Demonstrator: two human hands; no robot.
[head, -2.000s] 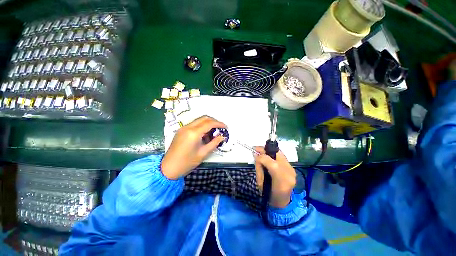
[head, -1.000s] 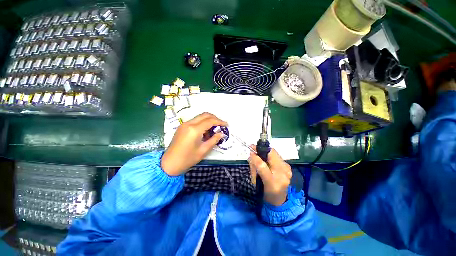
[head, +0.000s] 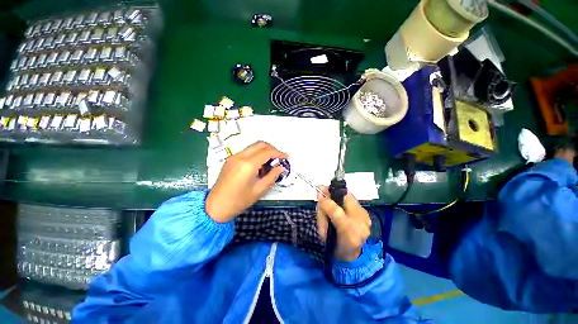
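My left hand (head: pixel 242 181) pinches a round dark circuit board (head: pixel 279 169) at its edge, over the white sheet (head: pixel 310 142). Something small and pale shows on the board, partly hidden by my fingers. My right hand (head: pixel 344 226) holds a black soldering iron (head: pixel 339 188), its metal tip pointing away from me and clear of the board. The same hand holds a thin metal tool (head: pixel 308 181), likely tweezers, which reaches toward the board; contact cannot be told. Small silver-white cells (head: pixel 218 123) lie loose at the sheet's left edge.
Cell tray (head: pixel 151 82) at left, more trays below. Two round assemblies (head: pixel 243 73) on the green bench. Fume fan (head: pixel 310 95) behind the sheet. Tip cleaner pot (head: pixel 396 111), blue soldering station (head: pixel 409 130) and cream cylinders (head: pixel 412 47) at right. Another person's blue sleeve (head: pixel 529 228) at far right.
The farther round assembly has moved left on the bench. The iron in my right hand has shifted and tilted slightly. The other person's arm at right has moved lower. My left hand is almost unchanged.
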